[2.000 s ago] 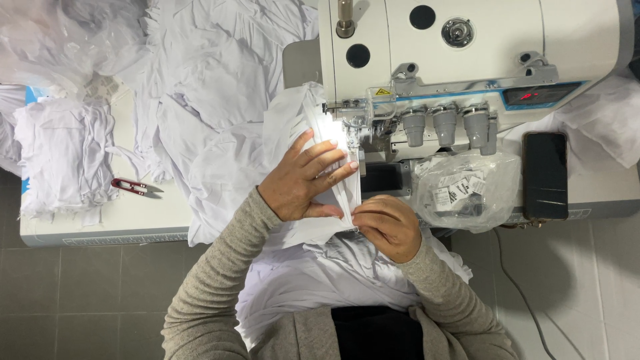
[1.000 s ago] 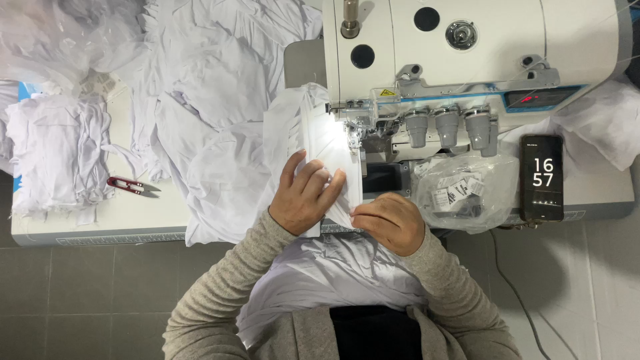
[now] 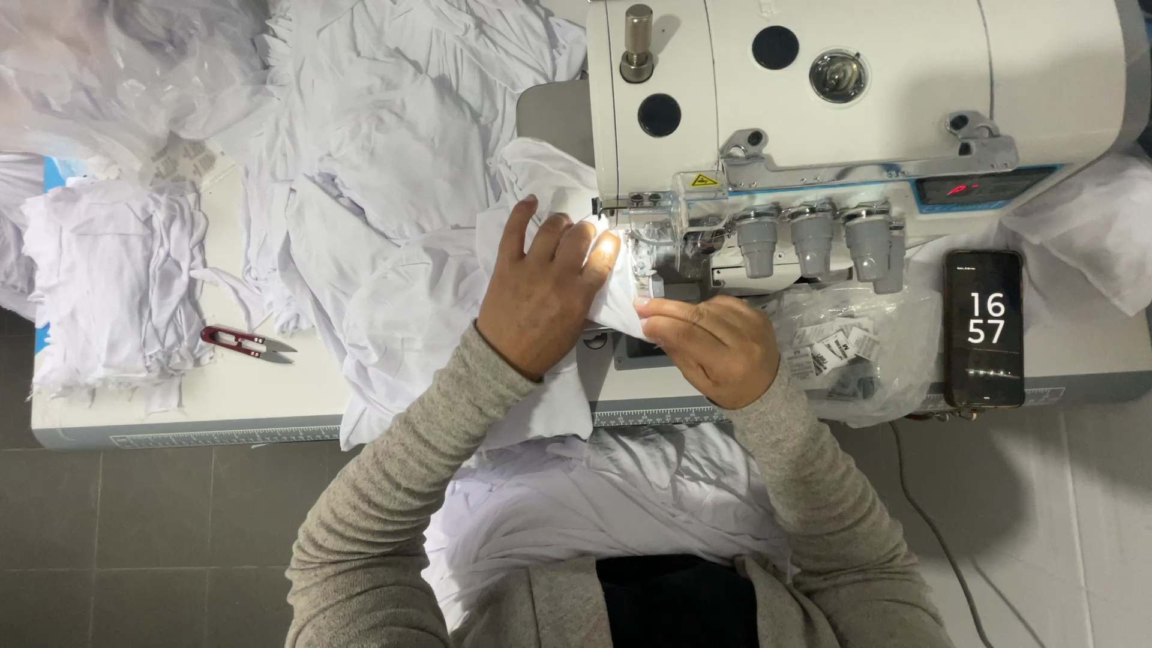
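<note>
An industrial overlock sewing machine (image 3: 837, 99) stands at the upper right, its lamp lighting the needle area. A piece of white fabric (image 3: 621, 301) lies at the presser foot, partly under my hands. My left hand (image 3: 549, 288) rests on it with fingers spread, the fingertips just left of the needle area. With thumb and index finger, my right hand (image 3: 711, 342) pinches the fabric's edge in front of the foot. More white fabric (image 3: 603, 486) lies bunched across my lap. The needle itself cannot be made out.
Heaped white fabric (image 3: 387, 162) covers the table left of the machine. Farther left are a stack of white cut pieces (image 3: 117, 279) and red-handled thread snips (image 3: 243, 342). A plastic bag of labels (image 3: 855, 351) and a smartphone (image 3: 984, 333) lie at the right. A cable (image 3: 927, 522) hangs below.
My left hand has moved up toward the needle area, and the fabric under it has turned and shifted. My right hand still pinches the edge. The phone's screen, dark at first, is lit.
</note>
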